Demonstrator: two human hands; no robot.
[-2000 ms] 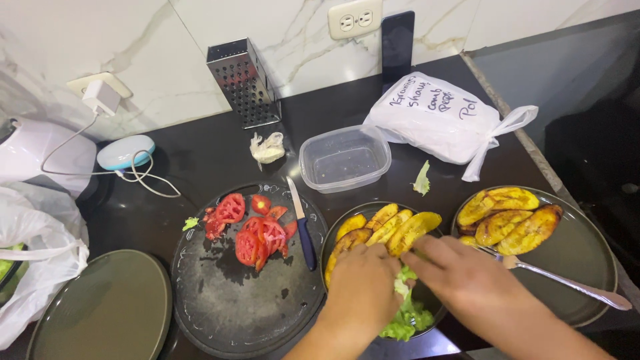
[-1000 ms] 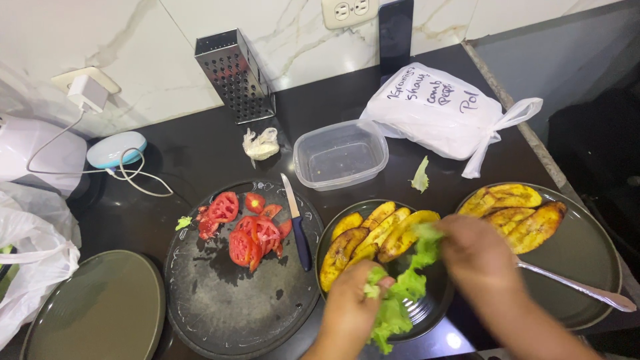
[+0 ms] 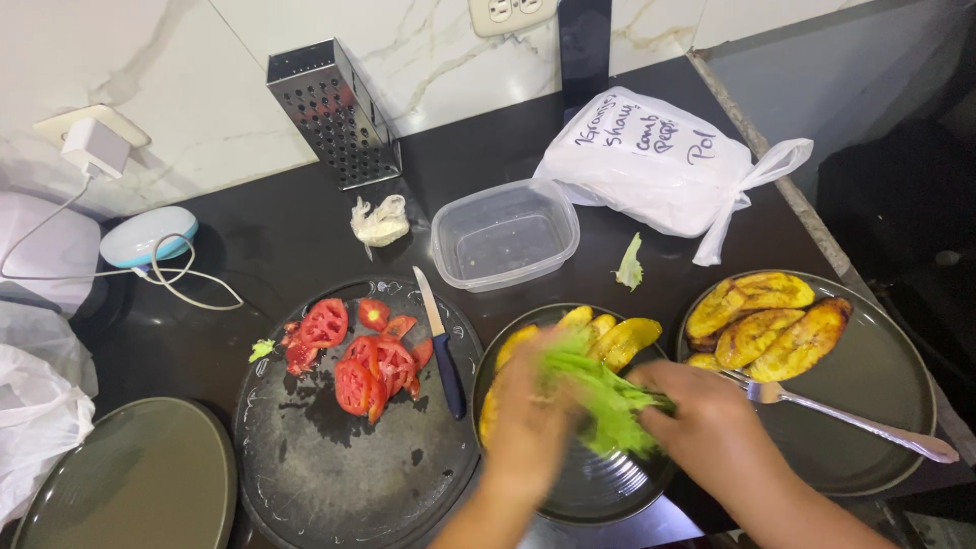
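Note:
Green lettuce leaves (image 3: 610, 396) are held between my two hands over a dark plate (image 3: 602, 499). My left hand (image 3: 534, 404), blurred, grips their left side and hides some fried plantain slices (image 3: 625, 343) on that plate. My right hand (image 3: 694, 412) pinches the lettuce's right end. To the right, a second plate (image 3: 862, 465) bears browned plantain slices (image 3: 797, 343) and a metal fork (image 3: 862, 419). On the left, a round dark board (image 3: 343, 488) carries sliced tomatoes (image 3: 374, 370) and a blue-handled knife (image 3: 446, 358).
Behind the plates stand a clear plastic container (image 3: 507, 236), a tied white bag (image 3: 648, 164) bearing writing, and a metal box grater (image 3: 335, 114). A lettuce scrap (image 3: 630, 263) lies on the counter. An empty plate (image 3: 137, 480) and a plastic bag (image 3: 34, 412) are at left.
My hands have lifted the lettuce from low on the plate. Since one second ago, my left hand has moved up, toward the plantain slices, and my right hand is lower.

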